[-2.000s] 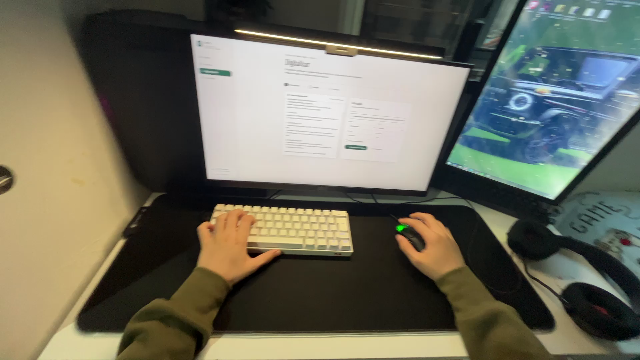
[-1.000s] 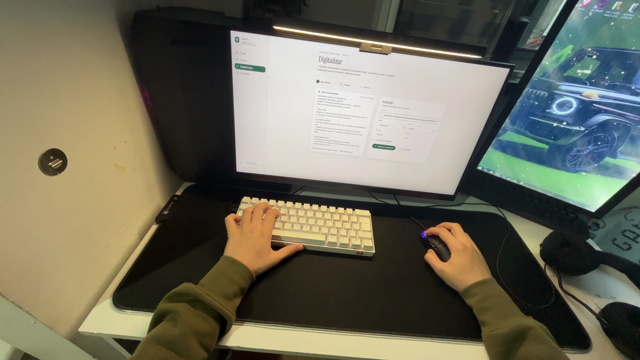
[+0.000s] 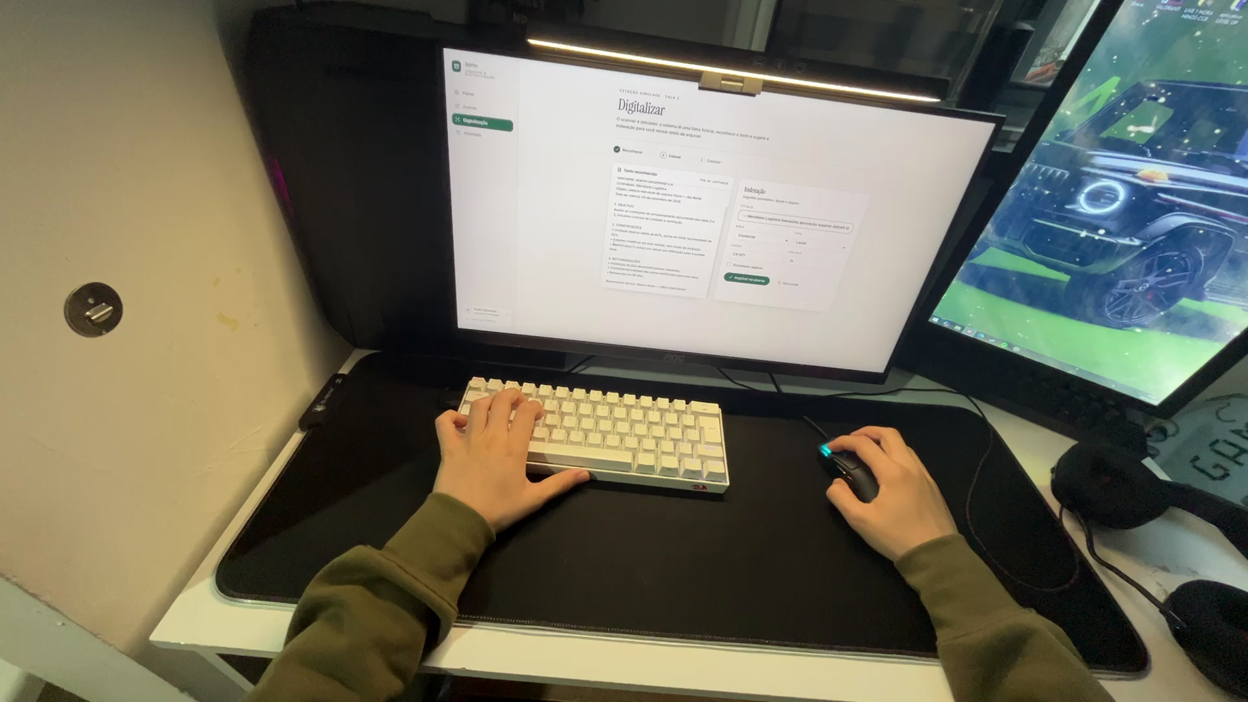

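My left hand (image 3: 497,468) rests on the left end of a compact white keyboard (image 3: 624,434), its fingers spread over the keys and its thumb along the front edge. To the right, my right hand (image 3: 892,487) is closed around a black computer mouse (image 3: 851,475) with a small cyan light. Keyboard and mouse both lie on a large black desk mat (image 3: 682,565). Behind them stands a monitor (image 3: 546,224) showing a mostly white page with text panels and green buttons.
A second monitor (image 3: 1121,195) with a car wallpaper stands at the right. Black headphones (image 3: 1111,487) lie at the desk's right side. A light bar (image 3: 731,73) sits atop the main monitor. A wall with a round lock (image 3: 94,310) is at the left.
The mouse's light was green, then blue, and is now cyan. Both hands have stayed on the keyboard and mouse. The view has shifted.
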